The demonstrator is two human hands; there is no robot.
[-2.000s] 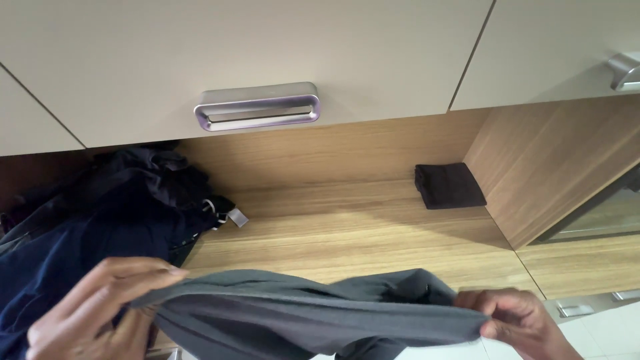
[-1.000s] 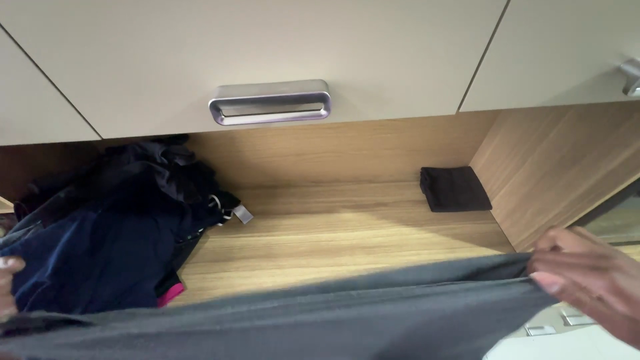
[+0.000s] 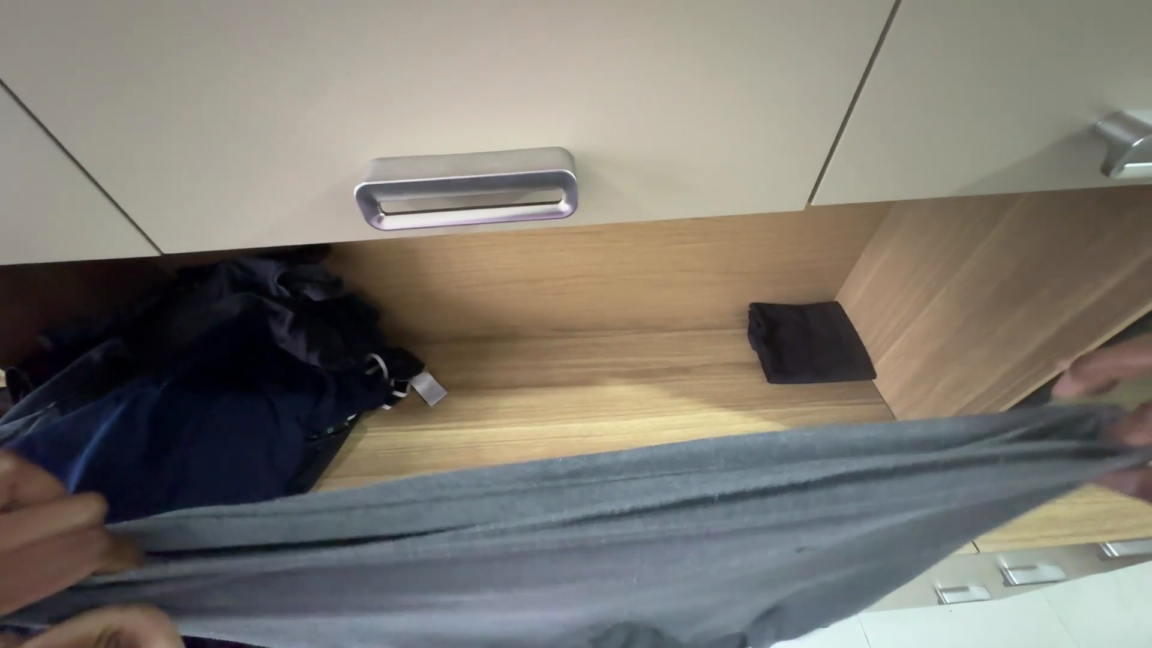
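Observation:
A grey cloth garment (image 3: 576, 531) stretches across the lower part of the view, in front of the shelf. At the lower left edge my left hand (image 3: 63, 558) grips one end of it, with part of the hand cut off by the frame. My right hand (image 3: 1116, 414), blurred and partly outside the right edge, pinches the other end. Behind the cloth, a heap of dark blue and black clothes (image 3: 216, 396) lies on the shelf at the left, a small white tag (image 3: 427, 388) sticking out. A folded black cloth (image 3: 808, 343) lies at the shelf's right end.
Above the wooden shelf (image 3: 576, 369) hang pale cabinet doors (image 3: 630, 99) with a metal handle (image 3: 468, 189) low on the middle one. A wooden side panel (image 3: 999, 288) bounds the shelf on the right. Drawers with metal handles (image 3: 1030, 572) and a white tiled floor (image 3: 1071, 612) show at lower right.
My hands have moved apart from two seconds ago, and the grey garment, bunched then, is now spread wide between them. The heap and the folded black cloth have stayed put.

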